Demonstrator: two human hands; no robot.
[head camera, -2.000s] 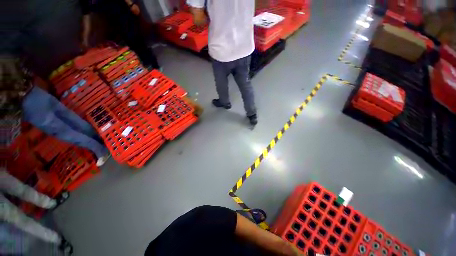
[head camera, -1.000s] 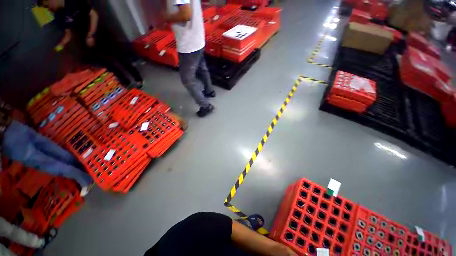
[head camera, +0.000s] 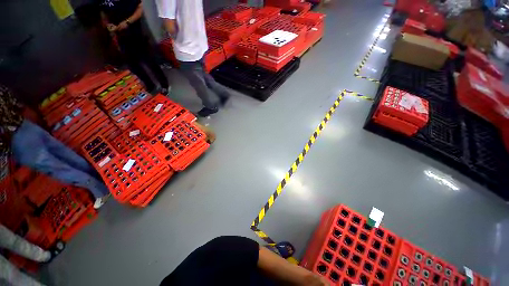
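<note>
Red parts trays (head camera: 357, 246) stand stacked at the bottom right, nearest in front of me, with dark and silver parts in their holes. A white and green paper label (head camera: 375, 217) stands up at their edge, and a second label (head camera: 469, 274) shows further right. A black sleeve and bare forearm reach from the bottom centre toward the stack; the hand is cut off by the bottom edge. No hand of mine is visible.
Yellow and black floor tape (head camera: 299, 159) runs up the grey floor. Tray stacks (head camera: 134, 173) stand at left, with people beside them. A black pallet (head camera: 262, 84) bears trays at the back. Another black pallet (head camera: 446, 125) at right bears trays and a cardboard carton (head camera: 421, 51).
The person in the white shirt has walked further away toward the back left. The person in black has brought their hands together. The forearm near the bottom has barely moved.
</note>
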